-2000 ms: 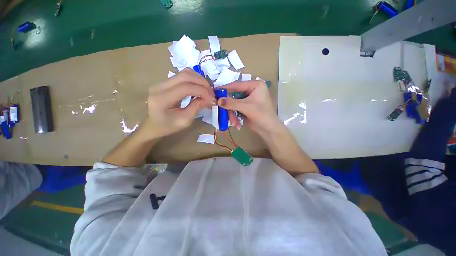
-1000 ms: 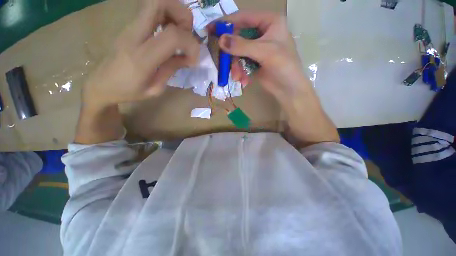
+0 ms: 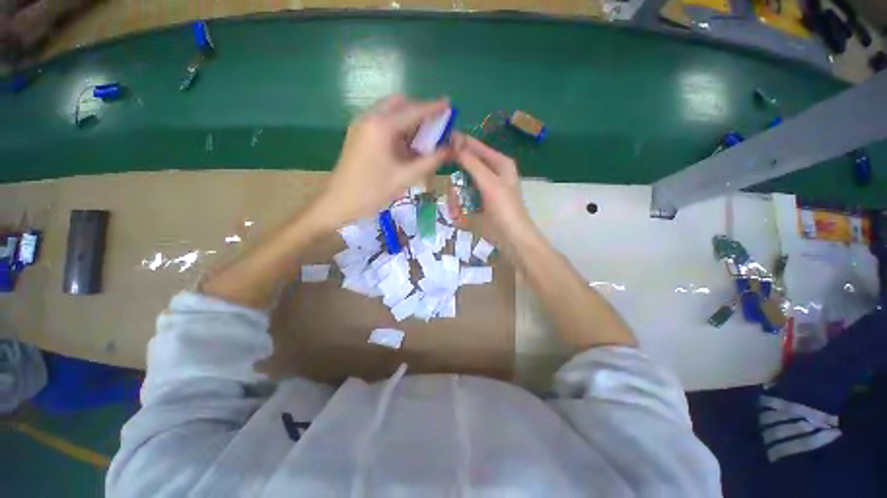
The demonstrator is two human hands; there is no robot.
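My left hand (image 3: 374, 160) is raised near the belt edge and holds a blue battery pack (image 3: 446, 127) with a white flat face (image 3: 430, 132) showing. My right hand (image 3: 491, 185) is beside it, its fingertips close to the pack's lower end; a green circuit board (image 3: 469, 195) hangs by its palm. Whether the right fingers grip the pack, wires or board is unclear. Below, white slips (image 3: 428, 277) lie heaped on the brown bench (image 3: 321, 340). Another blue battery pack (image 3: 390, 231) and a green board (image 3: 426, 216) lie on the heap.
The green belt (image 3: 292, 88) carries a tan-faced pack (image 3: 527, 124) and several blue packs. A dark bar (image 3: 86, 251) and packs (image 3: 27, 247) lie left. At right are a metal post (image 3: 768, 136), a board-and-pack cluster (image 3: 754, 292) on the white sheet (image 3: 622, 272), and a dark striped sleeve (image 3: 798, 426).
Both hands have moved forward and up toward the belt. The left hand, apart from the pack a second ago, now holds a pack with its white face showing. The view shows more of the belt.
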